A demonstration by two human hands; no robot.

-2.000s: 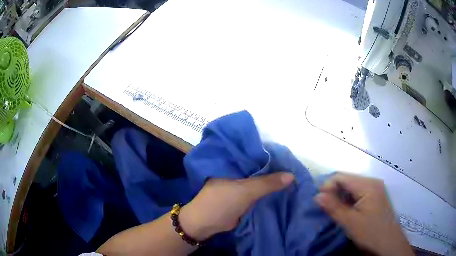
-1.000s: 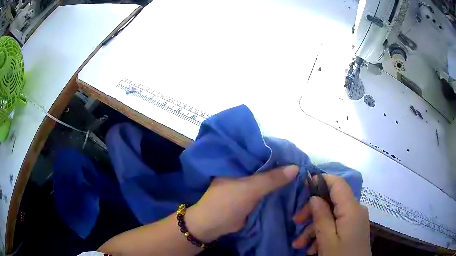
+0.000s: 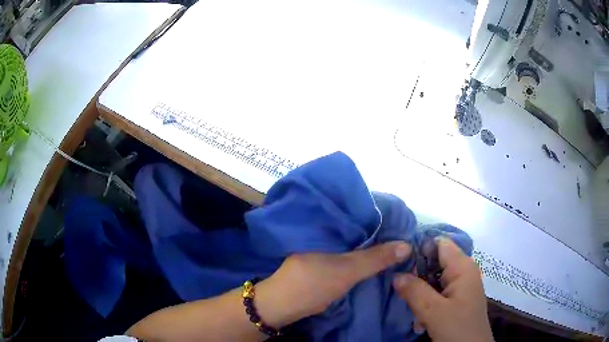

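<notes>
A blue cloth garment [image 3: 320, 200] lies bunched over the table's front edge and hangs down to the left. A pale line runs along one of its folded edges. My left hand [image 3: 327, 277], with a beaded bracelet at the wrist, grips the cloth, thumb on top. My right hand [image 3: 451, 294] holds small dark thread snips [image 3: 427, 267] against the cloth just right of my left thumb. The snips' tips are partly hidden by fingers and cloth.
The white table [image 3: 287, 73] has a wooden front edge and a printed ruler [image 3: 220, 139]. The sewing machine head [image 3: 501, 47] stands at upper right, its presser foot [image 3: 469, 100] over the bed plate. A green fan [image 3: 12, 100] is on the side table at left.
My right hand has come in from the right to the cloth beside my left thumb, and the snips now show in it. The cloth's upper fold has shifted slightly right. The view has shifted a little.
</notes>
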